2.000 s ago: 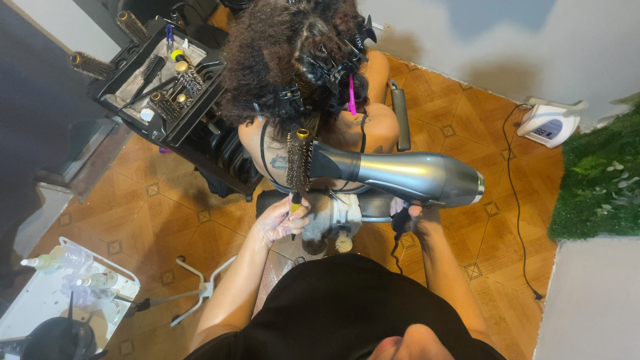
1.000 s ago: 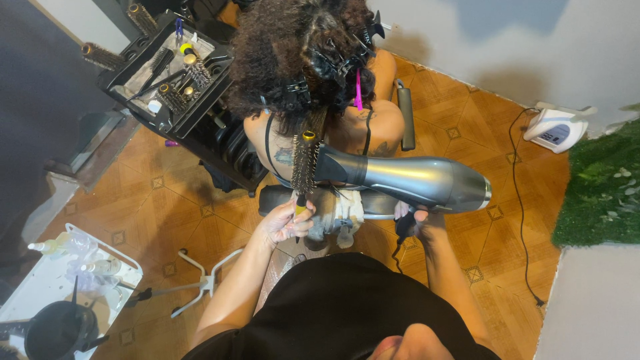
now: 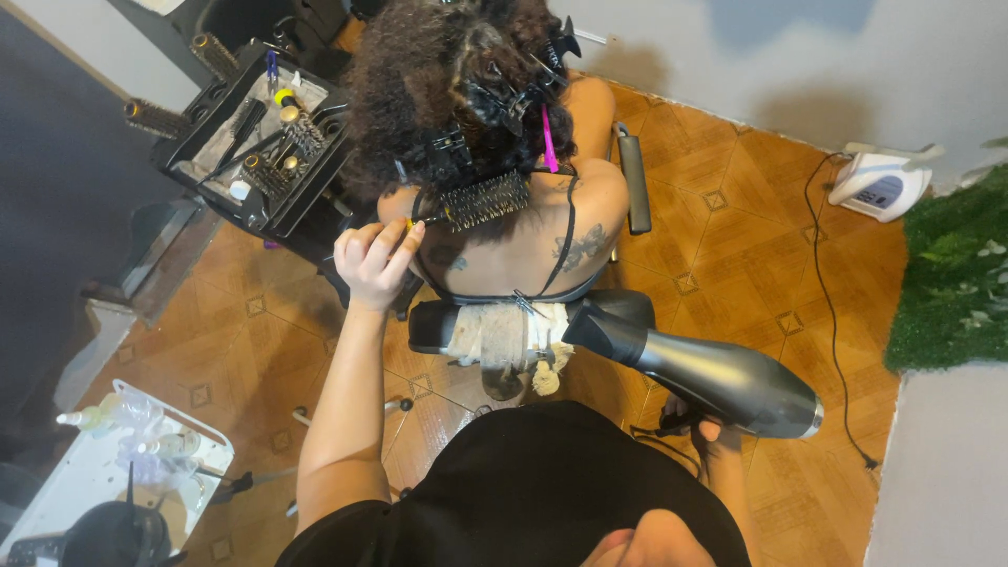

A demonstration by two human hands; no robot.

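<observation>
In the head view, my left hand (image 3: 378,256) grips the handle of a round hairbrush (image 3: 487,201), whose bristled barrel lies near the ends of a seated person's curly dark hair (image 3: 394,102), over the upper back. My right hand (image 3: 715,441) holds a grey hair dryer (image 3: 728,382) by its handle, low at the right. Its black nozzle points up and left, beside the chair back. Black clips (image 3: 512,106) and a pink clip (image 3: 549,140) hold sections of the hair.
A black trolley (image 3: 295,209) with several round brushes stands at the upper left. A white tray (image 3: 209,429) with bottles and a black bowl is at the lower left. Cloths hang on the chair back (image 3: 431,327). A white device (image 3: 882,185) and its cable lie at the right.
My left hand has moved up with the round brush, which has turned from upright to nearly sideways over the person's back. The dryer has moved down, away from the brush, its nozzle now tilted upward.
</observation>
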